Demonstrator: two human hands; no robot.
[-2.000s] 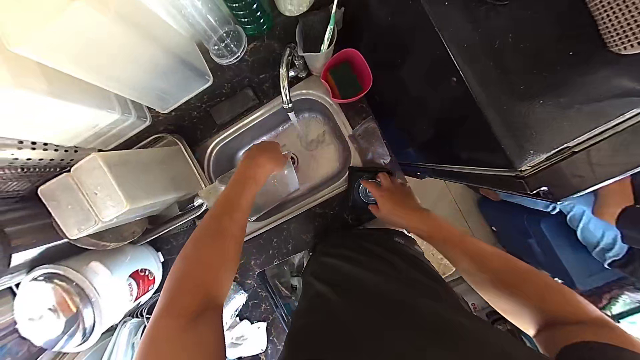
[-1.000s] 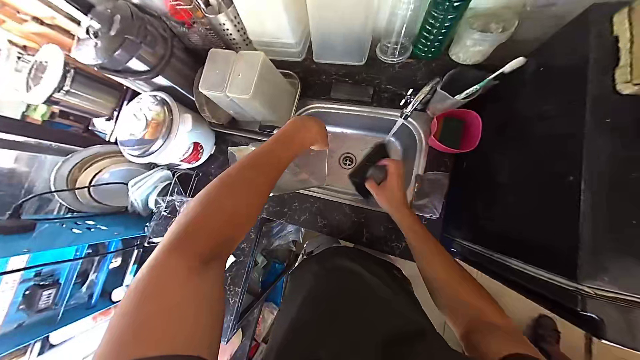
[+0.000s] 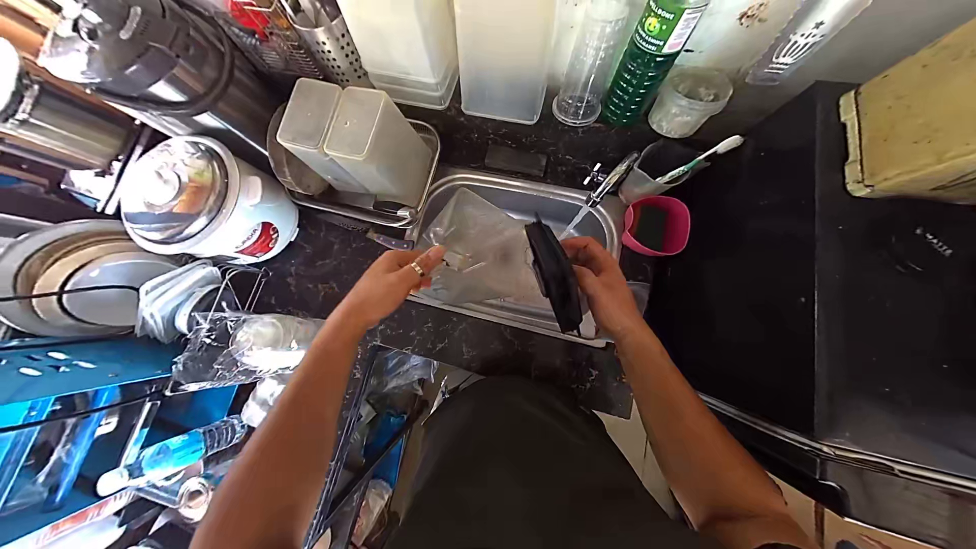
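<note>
My left hand point(image 3: 396, 278), with a ring on one finger, grips the edge of a clear plastic container or bag point(image 3: 480, 252) over the stainless steel sink point(image 3: 496, 179). In my right hand point(image 3: 598, 282) is a black square plastic piece point(image 3: 555, 274), perhaps a lid, held on edge at the right side of the clear item. Water runs from the faucet point(image 3: 614, 179) into the basin behind the black piece. A knife point(image 3: 390, 241) lies by the sink's left rim, near my left hand.
Right of the faucet stand a pink cup point(image 3: 657, 226) with a sponge and a cup with a toothbrush point(image 3: 705, 158). Clear containers point(image 3: 377, 145) sit on a dish tray at the left, beside a white rice cooker point(image 3: 206, 202). A green bottle point(image 3: 648, 61) stands behind.
The black piece, beside the sink under my right hand two seconds ago, is now held upright over the basin. My left hand has moved to the sink's left side. The view has shifted.
</note>
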